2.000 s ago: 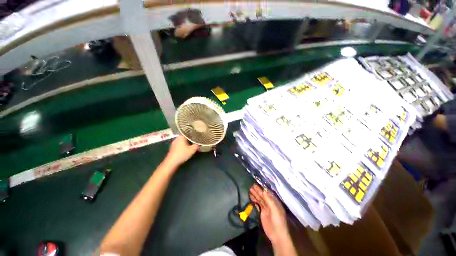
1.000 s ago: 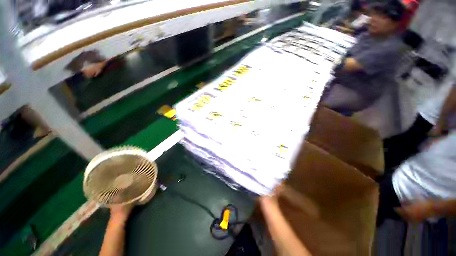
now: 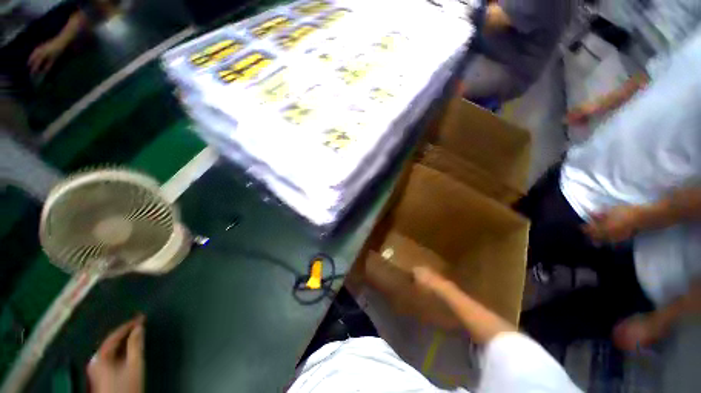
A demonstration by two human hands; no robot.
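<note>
My right hand (image 3: 432, 281) reaches over the open cardboard carton (image 3: 480, 272) beside the bench; its fingers are small and blurred, and I cannot tell if it touches the carton's flap. My left hand (image 3: 119, 357) is at the lower left over the dark green bench, below the beige desk fan (image 3: 107, 226) and apart from it. Its fingers are partly curled and nothing shows in them. The stack of whitish trays (image 3: 307, 123) with yellow-and-black pieces lies across the bench's far side.
A yellow plug (image 3: 314, 275) with coiled black cord lies near the bench's right edge. The green conveyor (image 3: 100, 150) runs beyond a white strip. People in light shirts (image 3: 646, 146) stand at the right. Another person's hand (image 3: 50, 55) shows at the upper left.
The view has swung right and down. My left hand has come off the fan. My right hand has moved from the tray stack to over the carton.
</note>
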